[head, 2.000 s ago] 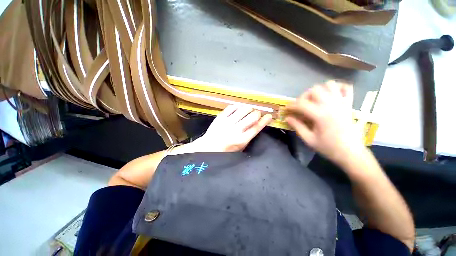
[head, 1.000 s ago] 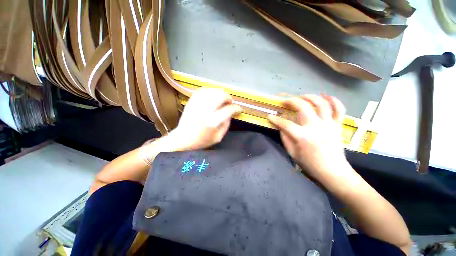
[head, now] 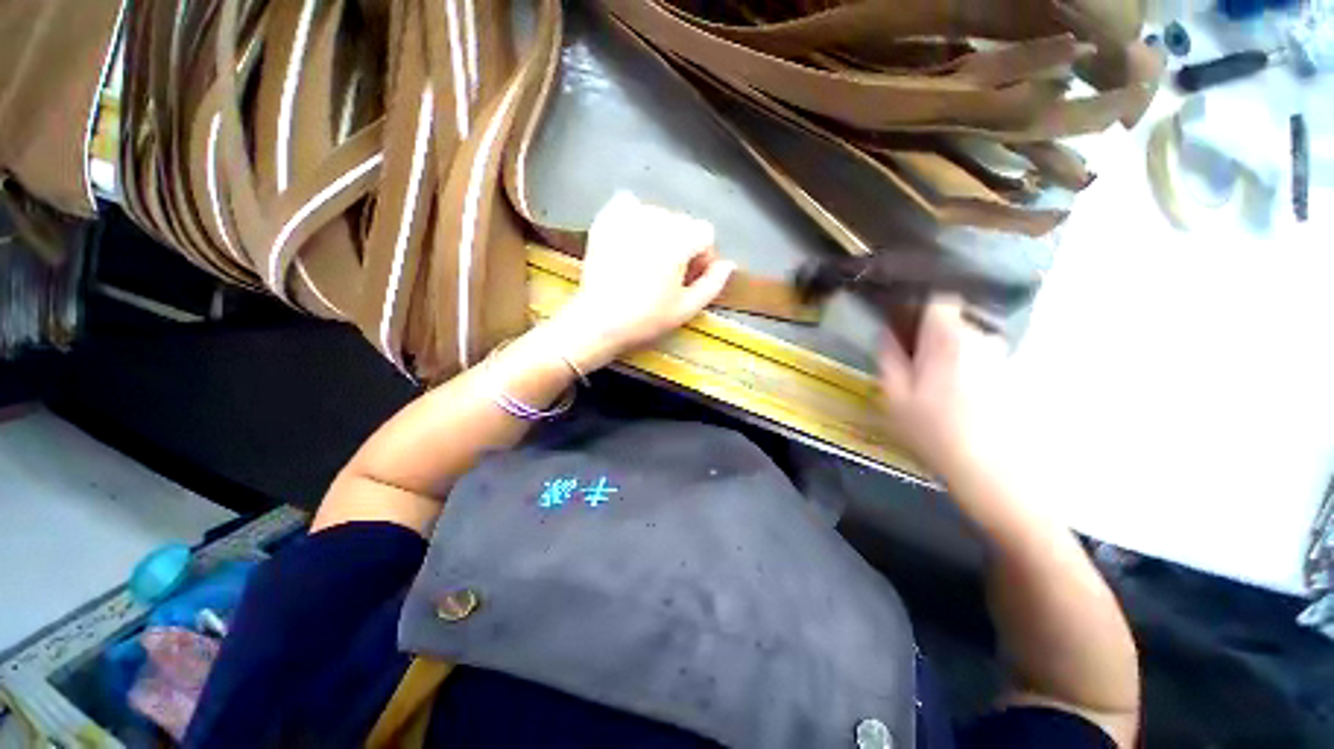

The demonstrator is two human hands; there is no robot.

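My left hand [head: 647, 278] holds a brown leather strap down on the grey board [head: 622, 161], just behind the yellow guide strips [head: 732, 384]. The strap's end [head: 768, 297] sticks out to the right of my fingers. My right hand [head: 936, 366] is blurred and grips the hammer [head: 892, 278], whose dark head is over or beside the strap's end; I cannot tell if they touch.
Looped leather straps with white lines [head: 424, 205] hang at the left. Loose strap ends [head: 936, 103] fan over the board's back right. A pale ring [head: 1192, 161] and a dark-handled tool [head: 1223, 70] lie on the white table [head: 1185, 381] at right.
My right hand has let go of the strap and taken up the hammer from the table. My left hand and the strap end have moved off the guide strips onto the board. The view has shifted.
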